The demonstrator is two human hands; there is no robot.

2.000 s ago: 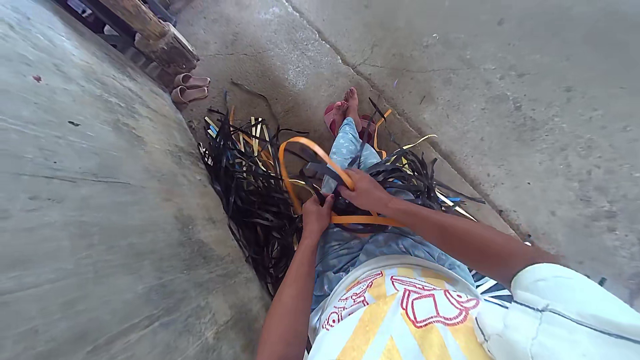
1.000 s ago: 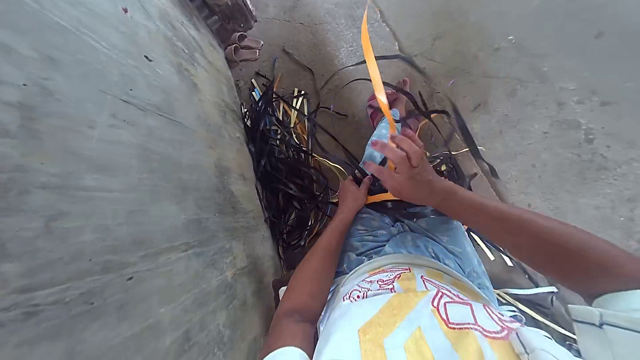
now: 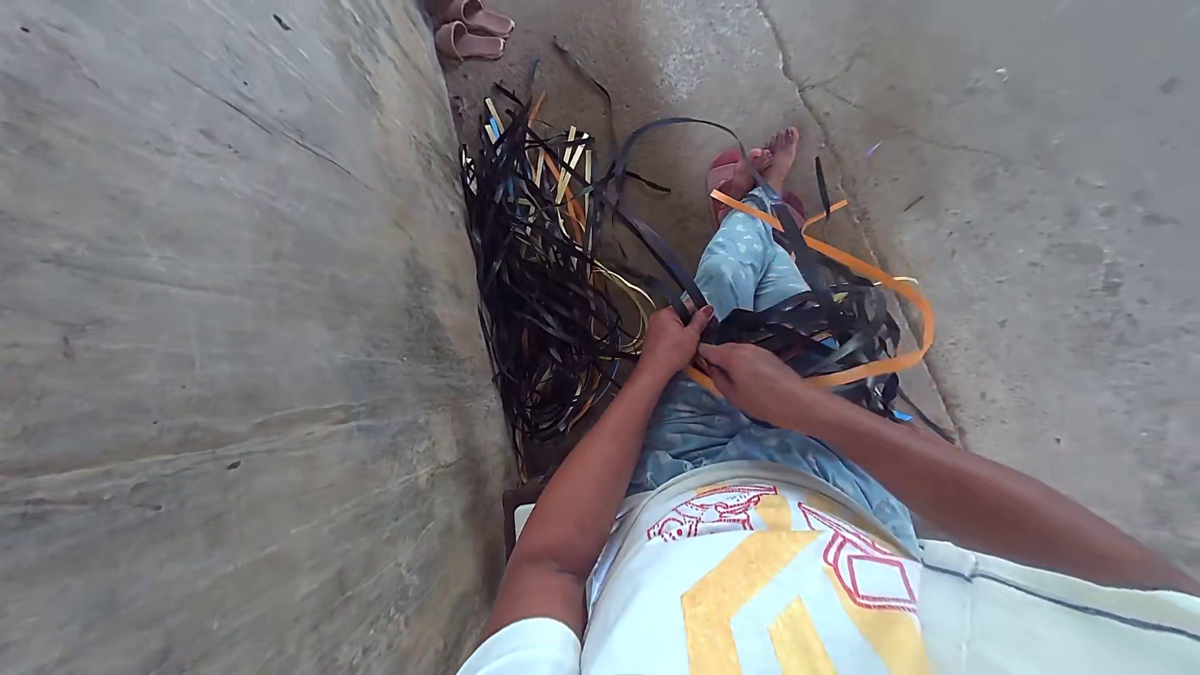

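Note:
My left hand (image 3: 673,336) is closed on black plastic straps (image 3: 656,246) above my lap, its thumb toward their near ends. Right beside it, my right hand (image 3: 750,377) pinches strapping where the straps meet; its fingertips are partly hidden. An orange plastic strap (image 3: 914,309) runs from under my right hand, bends round on the right and reaches across my lower legs. One black strap arches up and left from the hands. More black strapping (image 3: 825,328) lies tangled over my legs.
A large heap of black, cream and orange straps (image 3: 544,300) lies along a concrete wall (image 3: 281,328) at left. Sandals (image 3: 473,30) stand by the wall's far end. My feet (image 3: 778,155) are crossed on the cracked concrete floor (image 3: 1050,234), near red footwear (image 3: 724,178).
My right hand has come down beside my left from its raised, spread pose. The orange strap, upright a second ago, now loops to the right. A black strap now arches at the left.

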